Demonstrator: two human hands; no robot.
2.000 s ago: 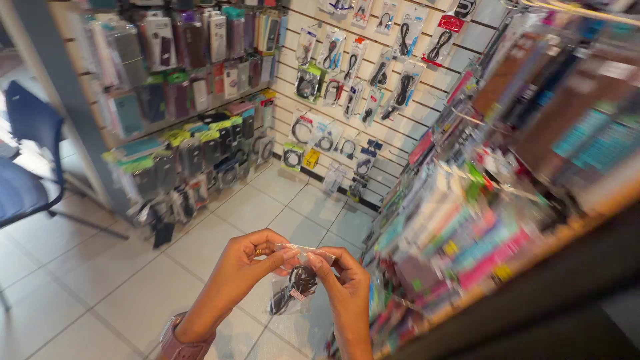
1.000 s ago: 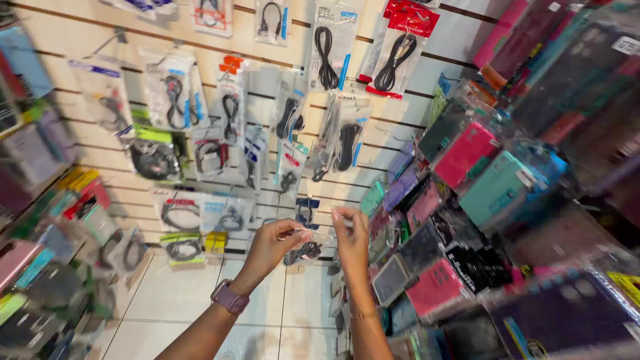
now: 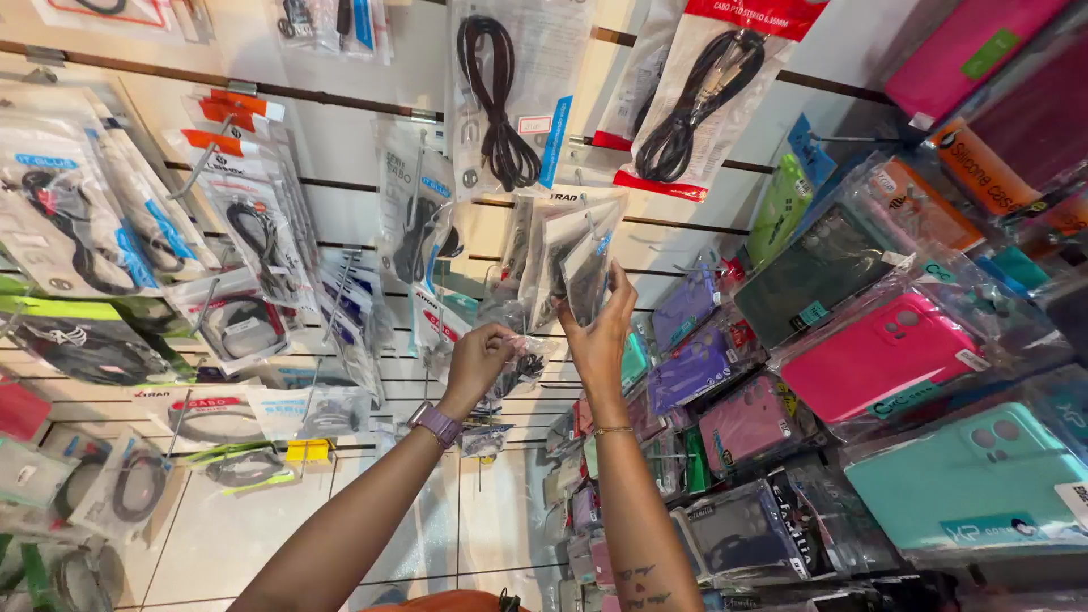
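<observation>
My left hand (image 3: pixel 482 361) pinches the top of a clear plastic bag with a coiled dark cable (image 3: pixel 523 370) inside, held below the hanging packs. To its right and higher, my right hand (image 3: pixel 599 331) has its fingers and thumb around the lower part of a packaged cable (image 3: pixel 586 263) hanging among others on a wall hook. The contents of that pack are partly hidden by its wrapping and my fingers. Above both hands hangs a larger pack with a black coiled cable (image 3: pixel 501 110).
Slatted wall panels (image 3: pixel 365 51) carry hooks with many bagged cables, including a red-topped pack (image 3: pixel 705 93). Phone cases, among them a pink one (image 3: pixel 892 357) and a turquoise one (image 3: pixel 977 476), crowd the right side. Floor tiles (image 3: pixel 229 527) show below.
The view has come closer to the cable wall. My right hand has left the small bag and moved up to a hanging pack; my left hand keeps the bag.
</observation>
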